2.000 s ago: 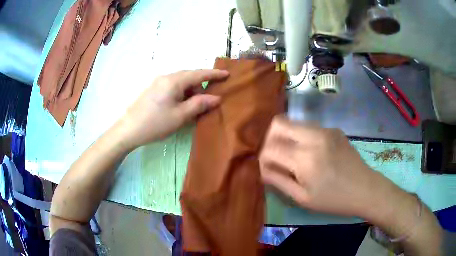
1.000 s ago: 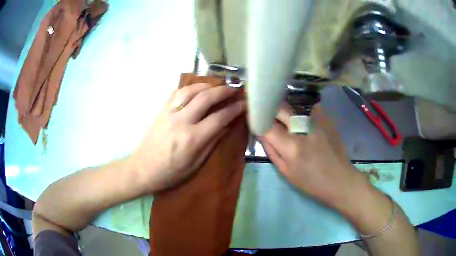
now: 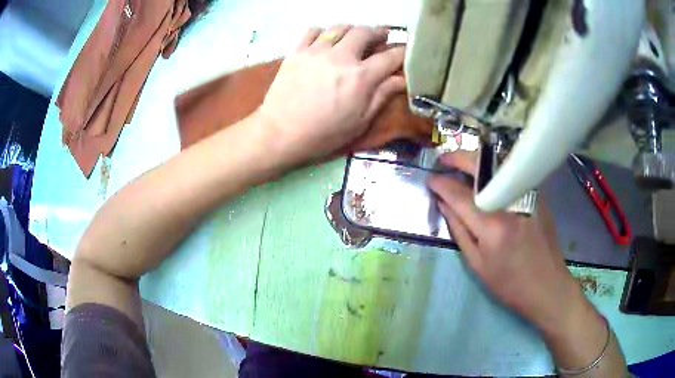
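Observation:
The rust-brown fabric panel [image 3: 229, 103] lies turned sideways on the table, one end to the left and the other near the presser foot. My left hand [image 3: 333, 88] lies flat on the panel, fingers spread over it beside the machine head [image 3: 474, 59]. My right hand [image 3: 503, 236] is at the right of the shiny slide cover [image 3: 392, 196], its fingertips near the needle area and partly hidden by the pale curved guard [image 3: 570, 111]. Whether its fingertips touch the cloth cannot be told.
A pile of brown cut pieces [image 3: 111, 81] lies at the far left. Red-handled snips [image 3: 607, 203] lie right of the machine. A dark flat rectangle [image 3: 645, 279] is at the right table edge. The table [image 3: 296, 295] has a worn green-and-white surface.
The panel has swung from pointing toward me to pointing left. My left hand has moved up and over it, uncovering the slide cover. The machine head appears further right in the view.

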